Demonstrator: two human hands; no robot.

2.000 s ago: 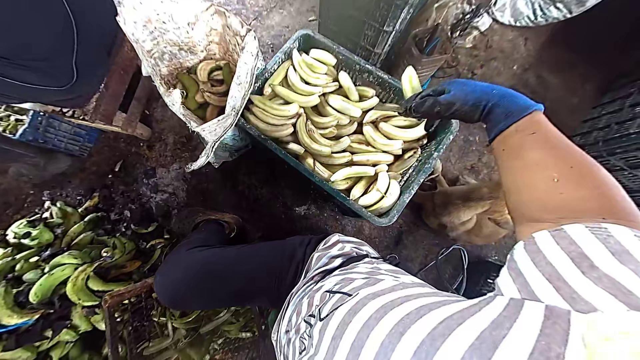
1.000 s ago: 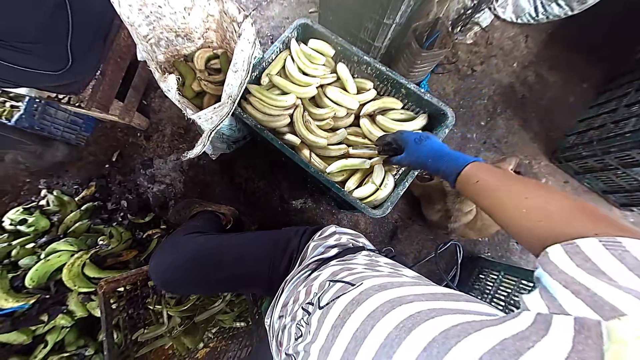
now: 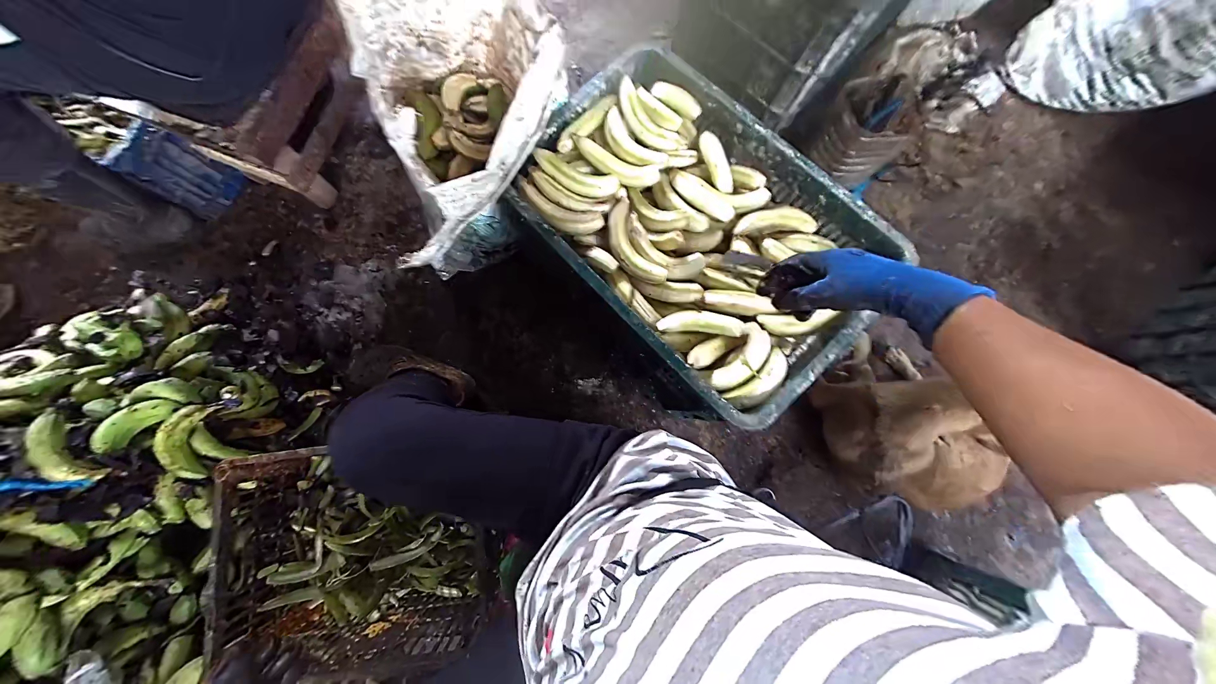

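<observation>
Peeled green plantains fill much of a dark green plastic crate. My right hand, in a blue glove with a blackened palm and fingers, reaches in from the right over the crate's right part. Its fingers are curled, and a thin, dark, blade-like tool sticks out of them to the left, low over the plantains. What the fingertips touch is hidden. My left hand cannot be made out; a dark blurred shape at the bottom left edge is too unclear to name.
Left of the crate stands a white woven sack with plantains inside. Unpeeled green plantains lie in a heap at left. A crate below holds green peels. A brown dog appears to lie beside my arm. A person in dark clothes is at upper left.
My right hand has moved from the plantain crate's upper right corner inward over the plantains. The pale plantain upright beside the hand two seconds ago no longer stands there.
</observation>
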